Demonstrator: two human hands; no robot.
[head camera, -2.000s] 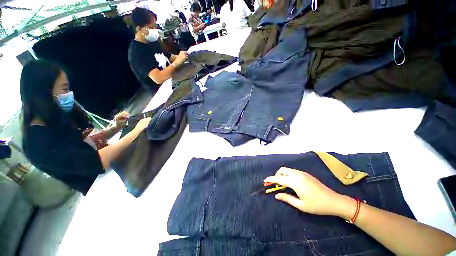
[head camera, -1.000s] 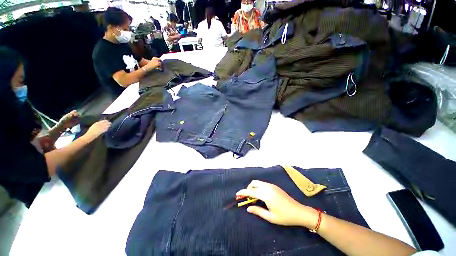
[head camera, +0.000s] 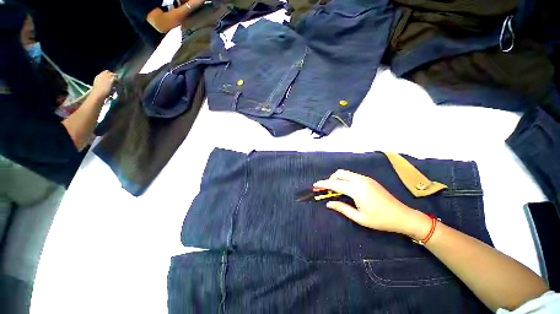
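Observation:
Dark denim shorts (head camera: 276, 214) lie flat on the white table, with the leg hems to the left and the waistband (head camera: 465, 178) to the right. A tan pointed flap (head camera: 410, 175) with a button sticks out near the top right of the shorts. My right hand (head camera: 368, 202) rests over the middle of the shorts, holding small thread snips (head camera: 325, 194) with yellow and red parts and dark tips pointing left. A curved pale pocket stitch line shows below my wrist. My left hand is not in view.
Another pair of denim shorts (head camera: 264, 73) lies beyond on the table (head camera: 123, 245). A brown garment heap (head camera: 473, 73) is at the upper right, a dark garment (head camera: 540, 141) and a phone (head camera: 543, 239) at the right edge. A co-worker (head camera: 37, 122) handles a brown garment (head camera: 147, 135) at left.
The view has tilted down, so more of the near shorts, including the pocket stitching, shows. My right hand stays over the middle of the shorts with the snips.

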